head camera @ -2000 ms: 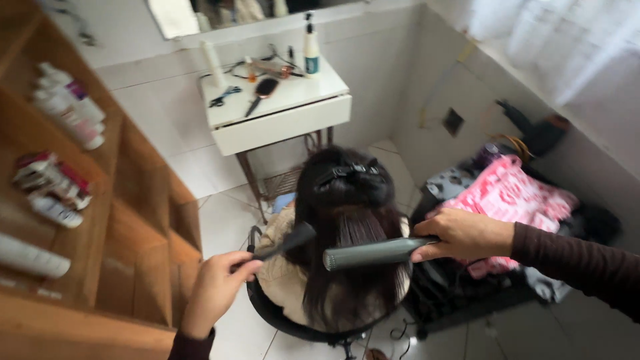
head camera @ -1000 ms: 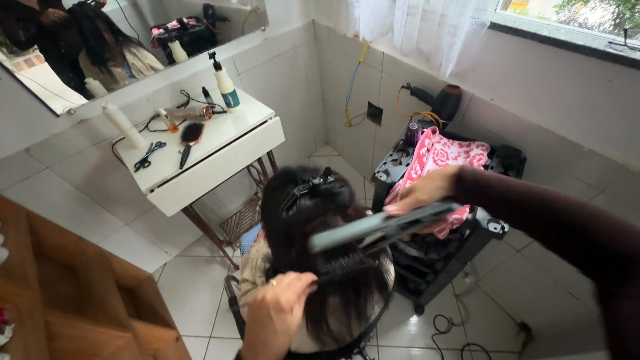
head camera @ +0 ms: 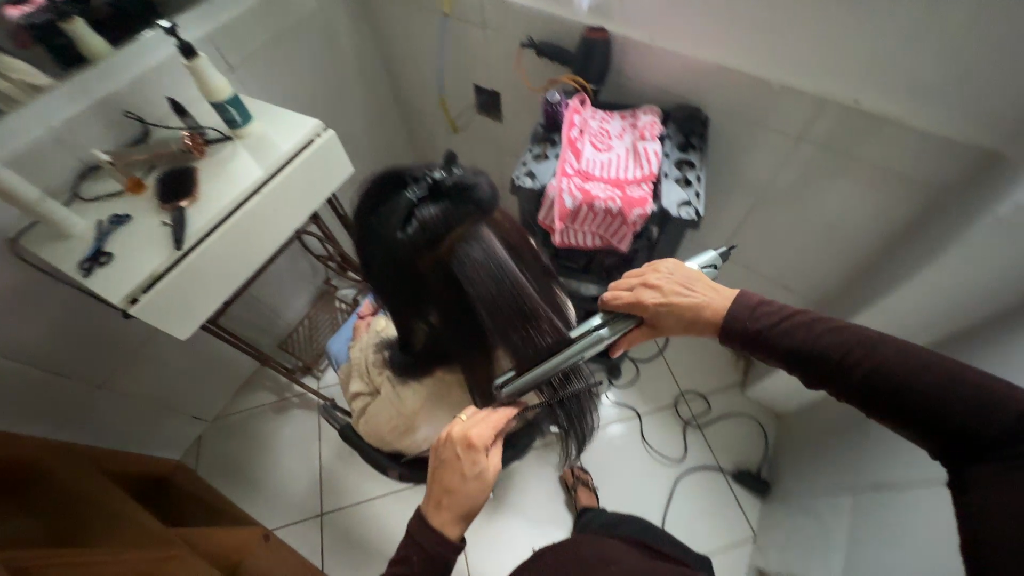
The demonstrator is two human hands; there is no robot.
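Note:
My right hand (head camera: 668, 300) grips a silver flat iron (head camera: 572, 352), its plates lying across the lower part of a section of long dark hair (head camera: 512, 296). The hair belongs to a seated person in a beige covering (head camera: 400, 388). Just below the iron, my left hand (head camera: 472, 456) holds a dark comb (head camera: 560, 396), whose teeth are among the hair near its ends. A black hair clip (head camera: 432, 182) holds other hair on top of the head.
At left, a white table (head camera: 240, 232) bears a hairbrush (head camera: 177, 192), scissors (head camera: 102, 246) and a pump bottle (head camera: 216, 88). Pink patterned cloth (head camera: 608, 176) lies on a black cart near a hair dryer (head camera: 590, 58). A cord (head camera: 688, 416) loops over the floor; wooden shelving (head camera: 160, 512) stands lower left.
The flat iron and comb are now close together near the hair's ends; two seconds ago the comb was beside the hair at left. The view has shifted and turned.

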